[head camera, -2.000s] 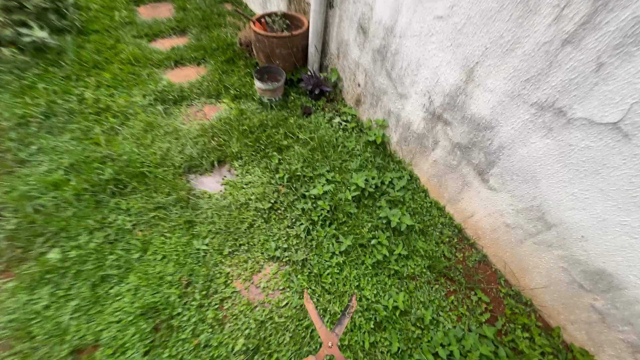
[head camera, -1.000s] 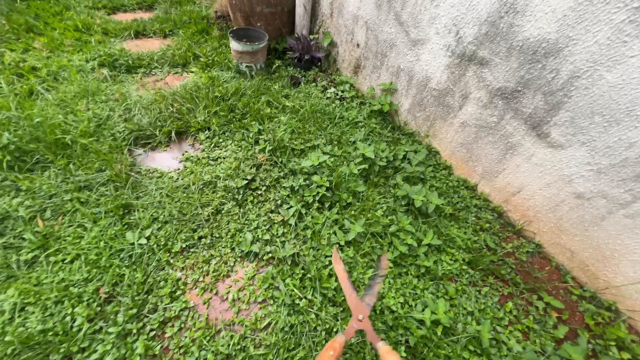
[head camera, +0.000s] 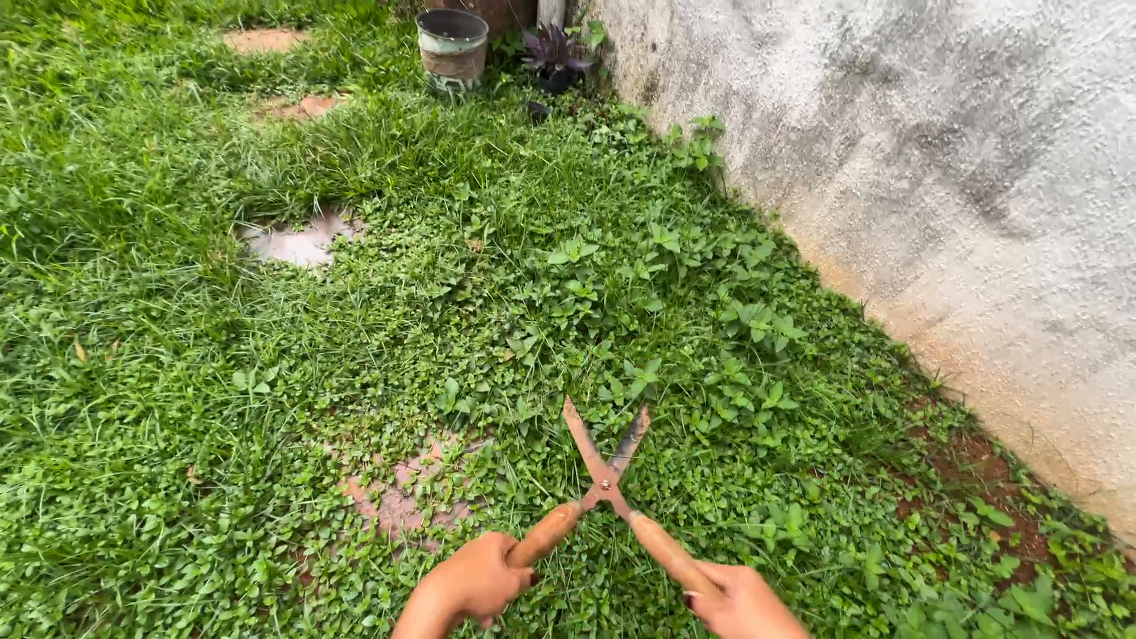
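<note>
A pair of rusty hedge shears (head camera: 605, 485) with wooden handles lies across the lower middle of the view, its blades spread in a V and pointing away from me. My left hand (head camera: 477, 581) grips the left handle, and my right hand (head camera: 744, 603) grips the end of the right one. Low leafy weeds (head camera: 577, 293) and grass surround the blade tips. Whether the tips touch the leaves I cannot tell.
A rough, stained white wall (head camera: 958, 195) runs along the right, with bare reddish soil (head camera: 985, 479) at its foot. Partly overgrown stepping stones (head camera: 404, 497) lie on the left. Farther back stand a weathered bucket (head camera: 453, 53), a dark purple plant (head camera: 555, 53) and a large pot (head camera: 497, 11).
Both hands have come into view on the shears' handles, and more of the shears shows. The view has moved forward and tilted down. The blades stay spread.
</note>
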